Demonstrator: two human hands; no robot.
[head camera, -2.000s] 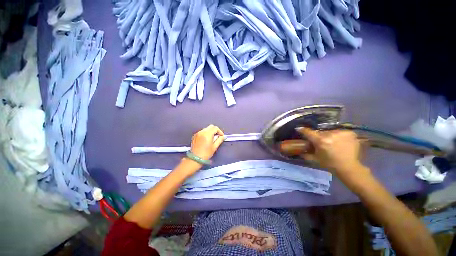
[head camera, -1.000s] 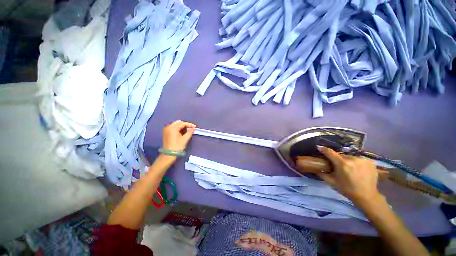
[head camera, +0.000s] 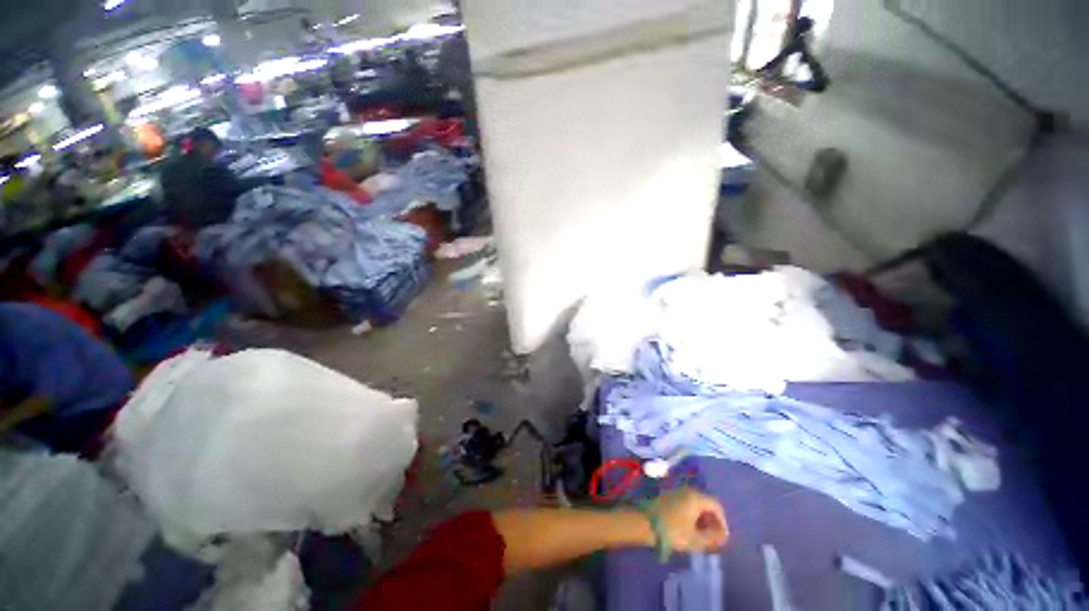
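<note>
My left hand (head camera: 693, 523) is over the near left corner of the purple table (head camera: 743, 492), fingers curled; blur hides whether it grips anything. A narrow light-blue strip (head camera: 776, 579) lies just right of it, cut off by the bottom edge. The near row of strips (head camera: 695, 585) shows below my hand. The left-hand bundle of strips (head camera: 788, 436) lies along the table beyond my hand. Part of the large heap of strips (head camera: 985, 585) is at bottom right. My right hand and the iron are out of the picture.
Red loops (head camera: 615, 480) are at the table corner. A white cloth pile (head camera: 740, 322) lies beyond the table, near a white pillar (head camera: 597, 155). A large white bundle (head camera: 269, 442) stands left. One person (head camera: 54, 364) is at the left edge, another (head camera: 197, 179) farther back.
The view has swung left and up to the workshop. The iron and my right hand have left the picture. My left hand now shows lower right, with its fingers curled.
</note>
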